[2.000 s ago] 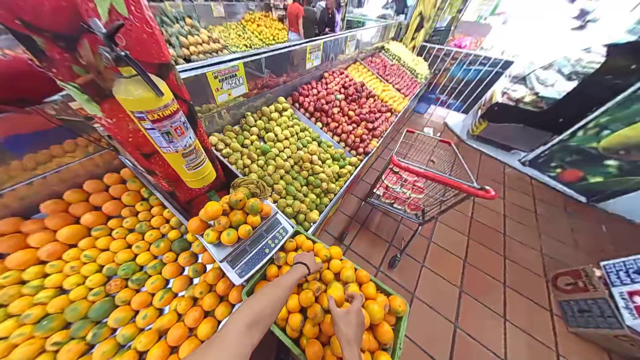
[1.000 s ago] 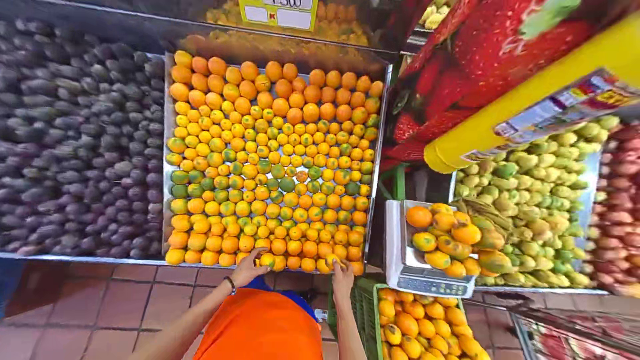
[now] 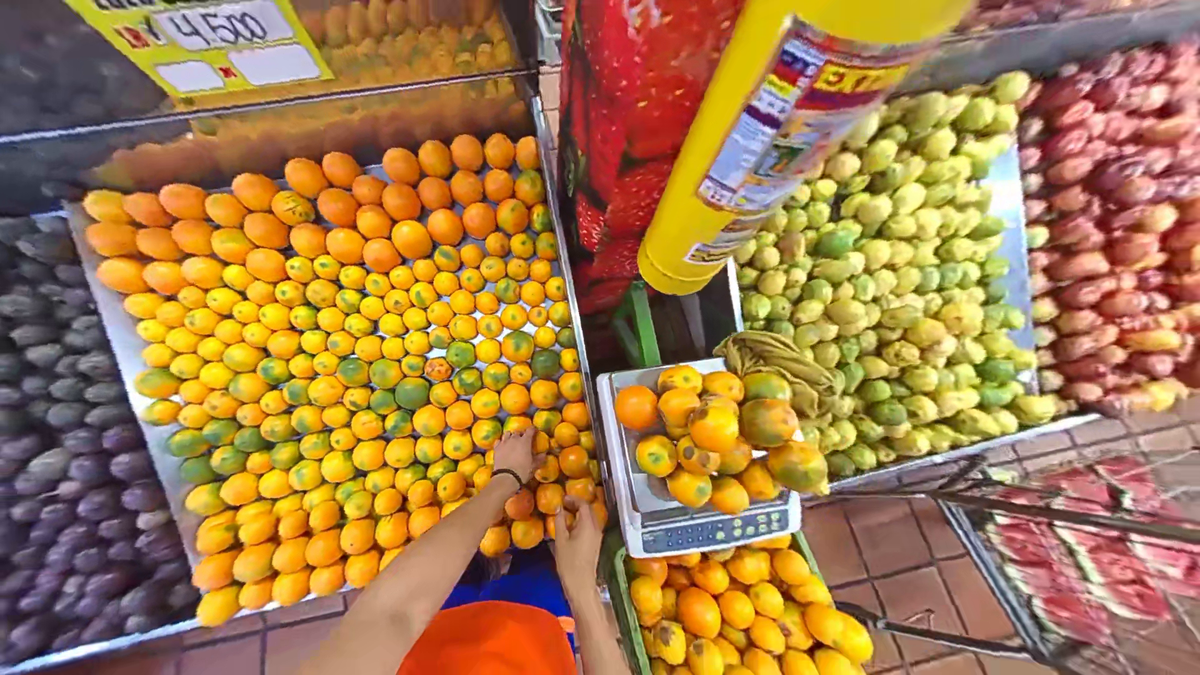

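Observation:
My left hand (image 3: 517,457), with a dark band at the wrist, reaches over the lower right part of a metal display tray (image 3: 155,450). Its fingers touch the rows of orange-yellow fruit (image 3: 412,394); whether they grip one is hidden. Nearer the tray's front right corner, my right hand (image 3: 577,530) has its fingertips around an orange fruit (image 3: 583,489). To the right stands a white digital scale (image 3: 656,536) with a heap of orange and greenish fruit (image 3: 714,427) on it. Below the scale is a green crate (image 3: 630,600) full of similar orange fruit.
Dark purple fruit (image 3: 84,506) lies at the left. A yellow fire extinguisher (image 3: 741,159) hangs above the scale. Greenish-yellow fruit (image 3: 900,319) and reddish fruit (image 3: 1116,244) fill bays at the right. A metal cart (image 3: 984,562) with packed red items stands on the tiled floor.
The view has swung a lot. My hands were in the green crate at first, then at the tray's front edge; now they are at its lower right part, the left one reaching farther in.

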